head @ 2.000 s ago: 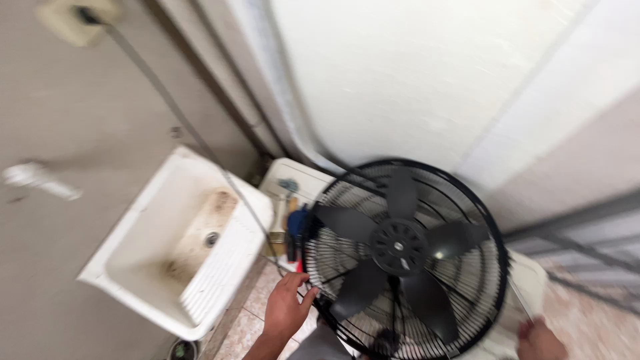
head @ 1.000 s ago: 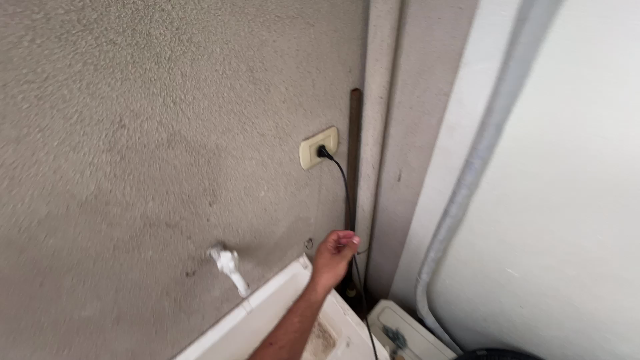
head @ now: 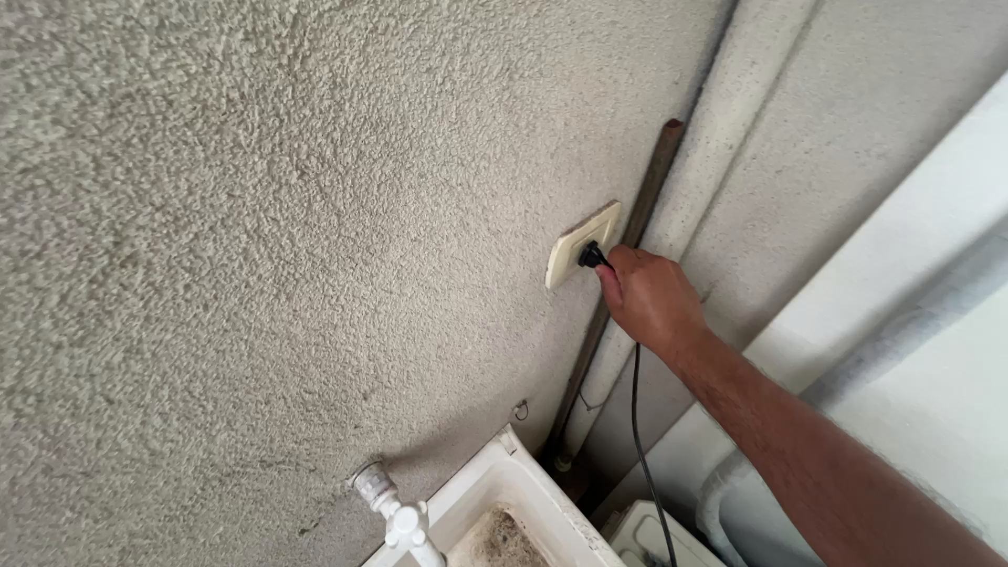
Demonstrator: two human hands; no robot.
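My right hand (head: 654, 301) reaches in from the lower right. Its thumb and fingers are closed on a black power plug (head: 590, 254) at its cord end. The plug sits at a cream wall outlet (head: 561, 264); whether its pins are fully in cannot be seen. From below the hand, the black cord (head: 636, 417) hangs down past the right side of a white sink (head: 543, 496). My left hand is out of view.
A white tap (head: 405, 524) juts from the rough wall over the sink. Beside the outlet run a rusty metal pipe (head: 655, 185) and a thick pale pipe (head: 713, 150). A light plastic surface (head: 661, 535) shows at the bottom.
My right hand is now at the plug; one second ago my left hand was by the cord below the outlet, and it has left view. The view has swung from the black fan to the wall.
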